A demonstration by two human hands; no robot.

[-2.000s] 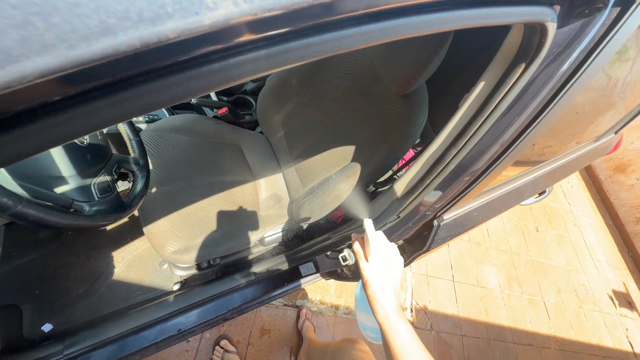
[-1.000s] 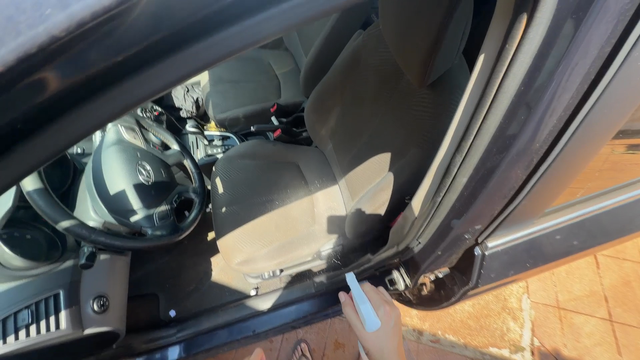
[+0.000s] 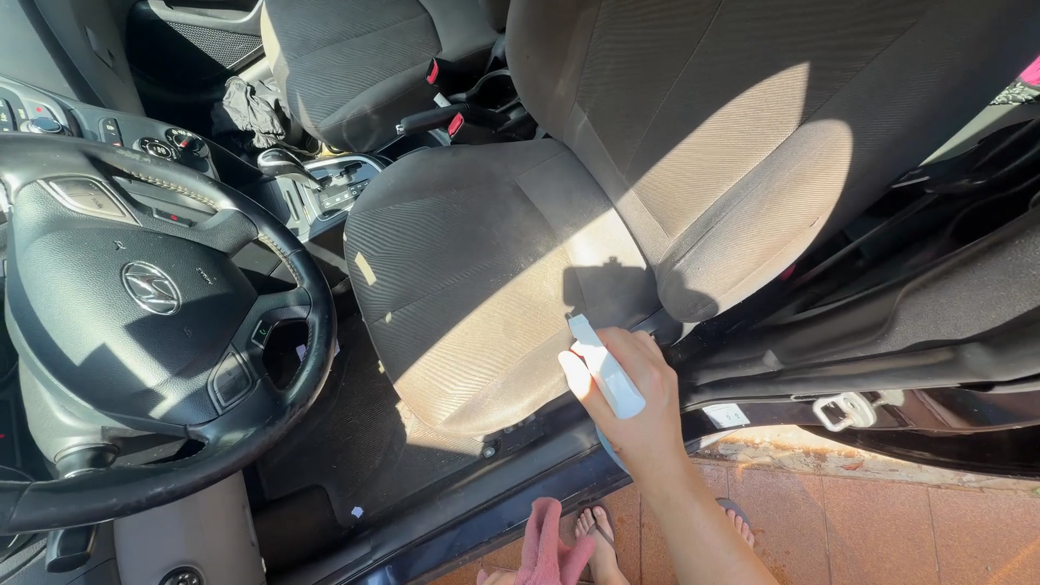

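My right hand [image 3: 642,398] grips a spray bottle by its white trigger head [image 3: 605,370], which points up and left over the outer side of the driver's seat cushion [image 3: 463,276]. Most of the bottle's body is hidden behind the hand. No spray shows in the air. At the bottom edge, my left hand [image 3: 497,578] holds a pink cloth [image 3: 546,548]; only a small part of that hand shows. The grey fabric backrest [image 3: 731,154] rises beyond the cushion, partly in sunlight, and a shadow falls where cushion and backrest meet.
A steering wheel [image 3: 305,325] stands at the left, with the gear lever [image 3: 284,166] and passenger seat [image 3: 357,65] beyond. The door sill [image 3: 520,487] runs below the driver's seat. A door latch striker [image 3: 845,412] juts from the frame at right. My sandalled feet stand on brown paving.
Two seconds ago a mist left the nozzle beside the backrest; none shows now. The spray bottle is now over the seat cushion. The pink cloth has come into view. The view has moved closer in.
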